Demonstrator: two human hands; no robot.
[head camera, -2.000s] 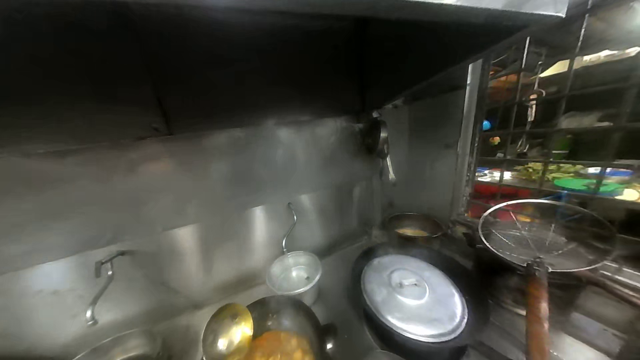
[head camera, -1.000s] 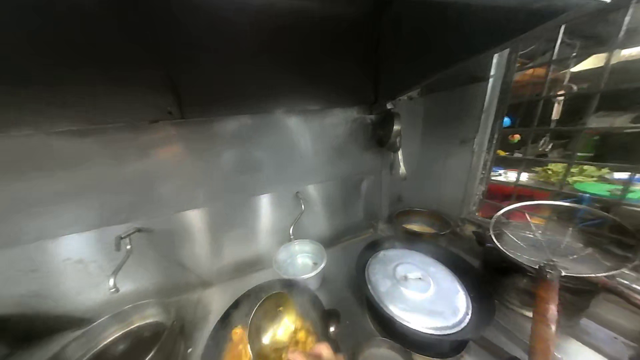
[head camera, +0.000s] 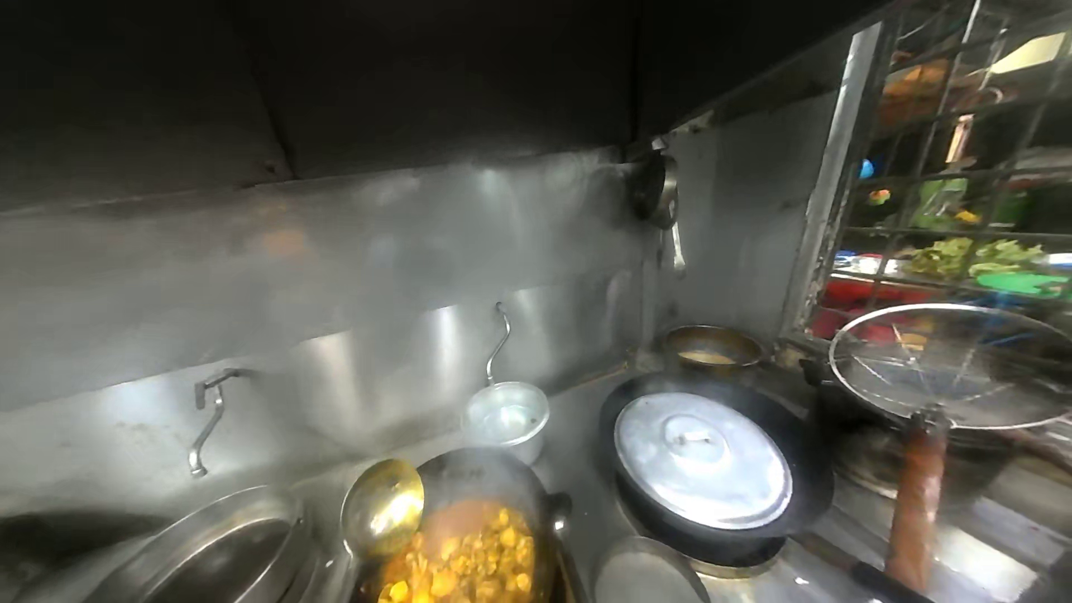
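Note:
Neither my left hand nor my right hand is in view. A metal ladle (head camera: 383, 507) is tilted at the left rim of a dark wok (head camera: 481, 471), its bowl wet with yellow liquid; what holds it is hidden below the frame. The wok contains chunky yellow-orange food (head camera: 469, 557) in sauce, with faint steam. Behind the wok, a metal pot of clear liquid (head camera: 506, 414) stands below a curved wall spout (head camera: 500, 343). To the right, an aluminium lid (head camera: 703, 461) covers much of a black wok (head camera: 808, 469).
A round wire strainer (head camera: 955, 364) with a wooden handle (head camera: 917, 511) rests over a dark pot at right. A brown-rimmed pan (head camera: 713, 347) sits in the back corner. Left are a metal basin (head camera: 251, 536) and a wall tap (head camera: 209, 427). A metal grille (head camera: 930, 167) borders the right side.
One second ago the ladle was over the food, with part of a hand near it; now it is at the wok's left rim and the hand is out of view.

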